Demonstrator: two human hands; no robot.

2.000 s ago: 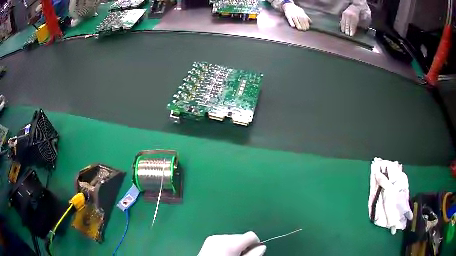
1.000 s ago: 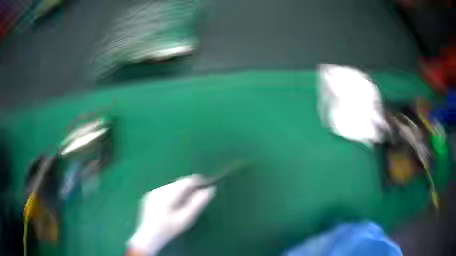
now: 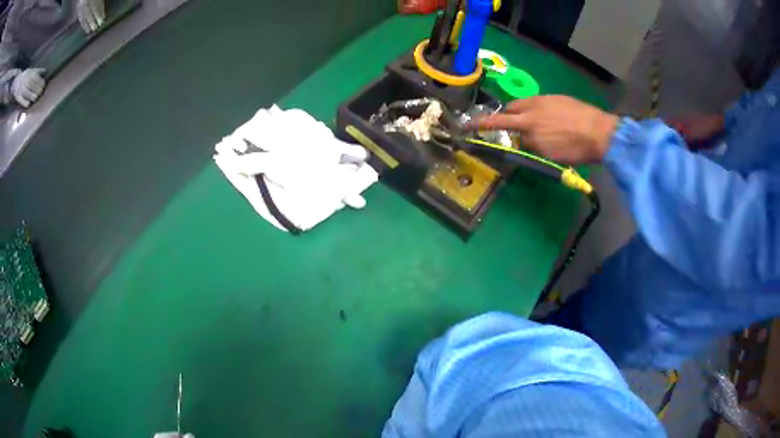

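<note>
My left hand [image 3: 174, 435] is almost wholly cut off by the bottom edge; only a bit of white glove shows. A thin silver solder wire [image 3: 180, 402] stands up from it. My right hand is out of the picture; a blue sleeve [image 3: 513, 381], seemingly my right arm, fills the bottom centre. Crumpled white gloves or cloth [image 3: 299, 171] with a black strip lie on the green mat [image 3: 282, 342].
A soldering stand [image 3: 402, 175] with a yellow-brown sponge [image 3: 463, 180] is at the upper centre. Another person's bare hand [image 3: 560, 128] reaches over it from the right. A soldering iron [image 3: 522, 160] rests there. A circuit board [image 3: 19, 299] is on the dark belt [image 3: 184, 111] at left.
The view has swung right. The solder spool has left the picture, and my left hand has gone to the bottom edge. The other person's hand and the right-hand stand now show large.
</note>
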